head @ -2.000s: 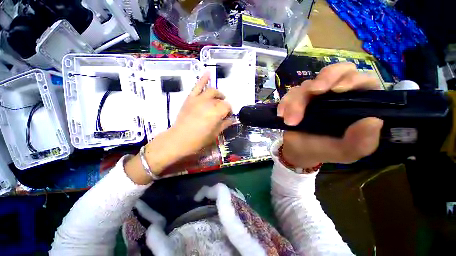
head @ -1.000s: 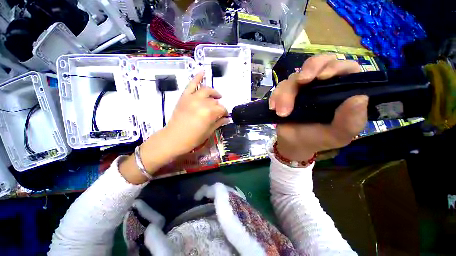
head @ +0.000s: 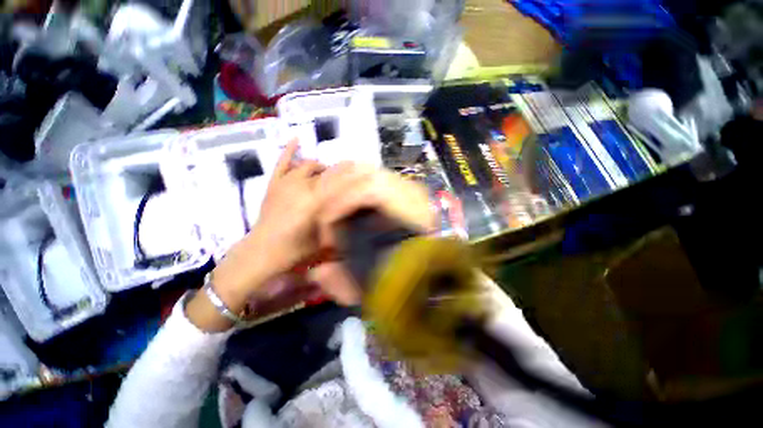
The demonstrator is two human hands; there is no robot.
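Note:
Four open white camera housings stand in a row: the far left one [head: 23, 276], a larger one [head: 113, 226], a third [head: 219, 192] and the right one [head: 355, 125]. Dark lead wires show inside the left three. My right hand [head: 385, 196] is closed around the black electric screwdriver [head: 368, 247]; its yellow-wrapped end [head: 418, 305] points towards me and its tip is hidden. My left hand [head: 289, 205] is at the front of the third and right housings, touching or overlapping my right hand. Its index finger is extended; whether it holds something is hidden and blurred.
Camera units [head: 25, 109] crowd the back left. A clear plastic bag [head: 301, 58] and a black box with a yellow strip [head: 385, 63] lie behind the housings. Printed poster sheets [head: 494, 159] cover the bench at right. Blue pieces [head: 586, 21] are at the back; the screwdriver cable [head: 535, 376] runs lower right.
The screwdriver has swung from pointing left to pointing away from me, its yellow end now near. My right hand has moved left to my left hand. The view has shifted and blurred.

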